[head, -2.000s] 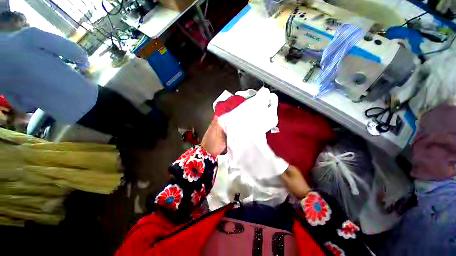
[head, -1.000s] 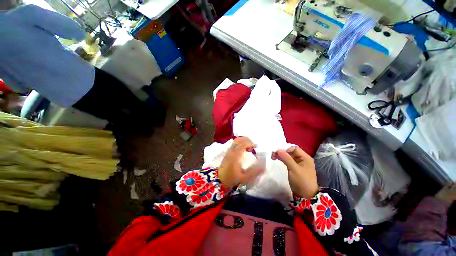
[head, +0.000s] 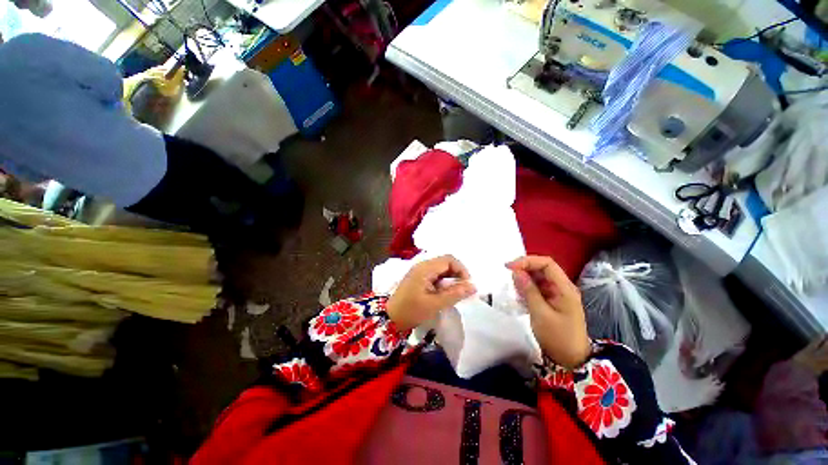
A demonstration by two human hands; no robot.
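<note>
A long piece of white cloth [head: 472, 213] lies over a deep-red fabric pile [head: 563, 222] and reaches down to my lap. My left hand [head: 427, 292] pinches the upper edge of a small white piece [head: 490, 338] between thumb and fingers. My right hand [head: 552, 304] is at the other side of the same piece, thumb and index finger together at its edge. The piece hangs between my hands over my lap, its lower part folded. Both hands are bare and wear floral sleeves.
A sewing machine [head: 672, 86] with striped blue cloth and black scissors [head: 706, 204] are on the white table [head: 472, 77] at right. A tied plastic bag [head: 626, 291] stands below it. Yellow fabric [head: 100, 272] is at left, beside a person in blue [head: 82, 118]. Scraps lie on the floor.
My left hand has gone from the cloth's far left part to in front of my lap. My right hand has risen slightly. The small white piece now hangs between them.
</note>
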